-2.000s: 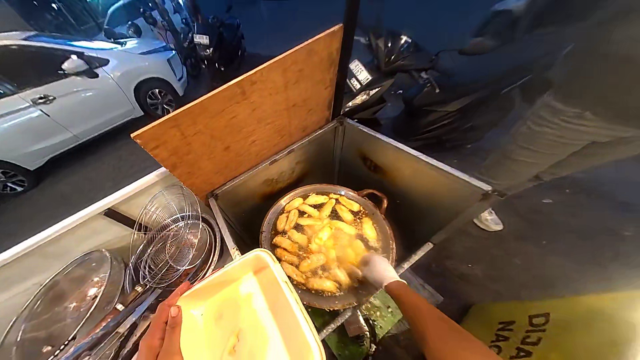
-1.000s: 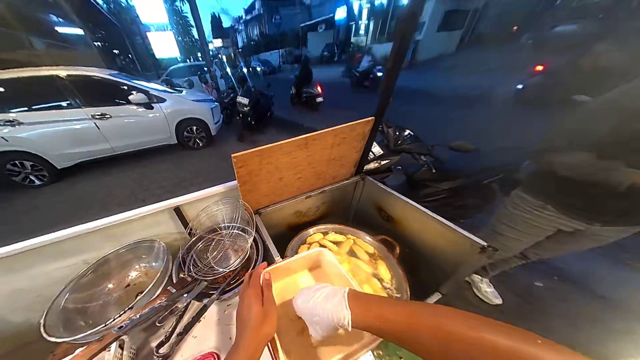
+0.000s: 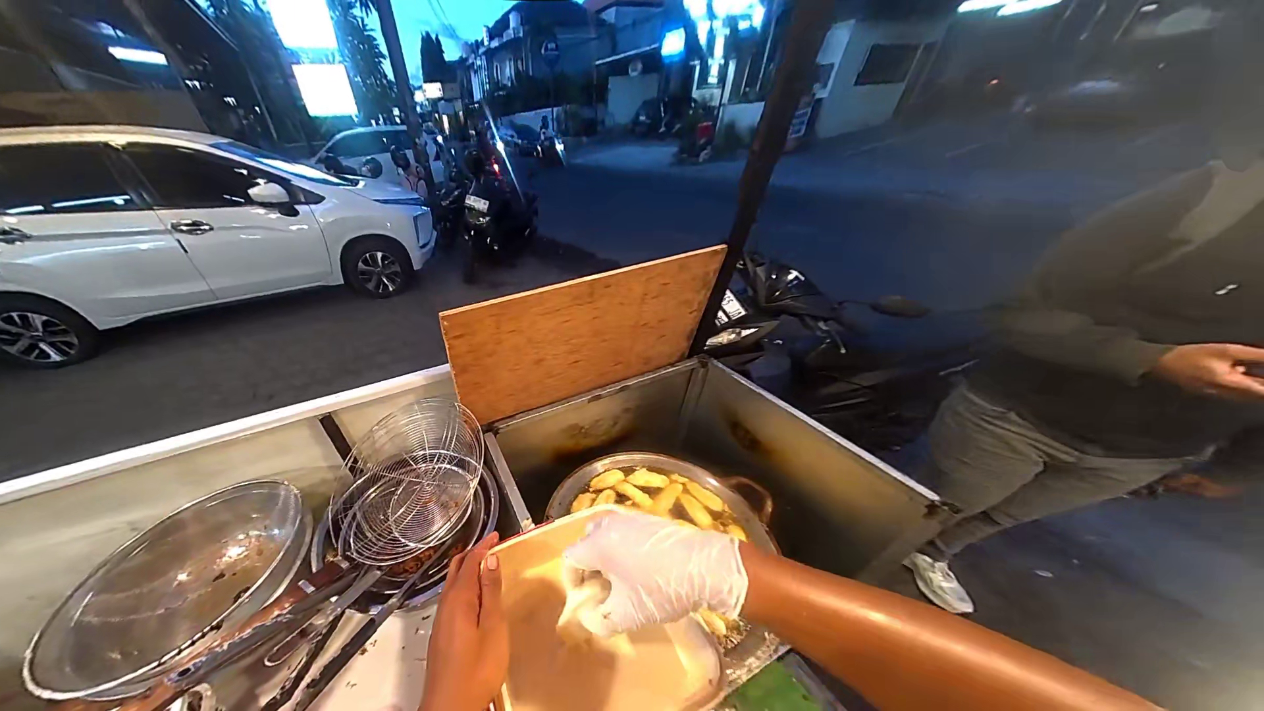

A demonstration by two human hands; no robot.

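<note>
My bare left hand (image 3: 469,627) grips the left rim of a rectangular plastic tub (image 3: 553,671) that holds pale batter. My right hand (image 3: 657,573), in a white disposable glove, is inside the tub with its fingers curled around a batter-coated piece (image 3: 585,604). Just beyond the tub, a round frying pan (image 3: 760,538) of hot oil sits in the metal-walled well of a cart; several golden, elongated fritters (image 3: 647,479) float in it. The tub and my right hand hide the near part of the pan.
Wire skimmers (image 3: 420,484) rest on a bowl at the left, beside a round strainer (image 3: 197,583) and long-handled utensils (image 3: 326,632). A wooden board (image 3: 583,331) stands upright behind the pan. Right of the cart stands a person (image 3: 1106,395); a parked motorbike (image 3: 790,306) is behind it.
My right hand has gone from over the pan into the tub, where its fingers now curl around a coated piece. The view has tilted up. The tub now covers the pan's near part.
</note>
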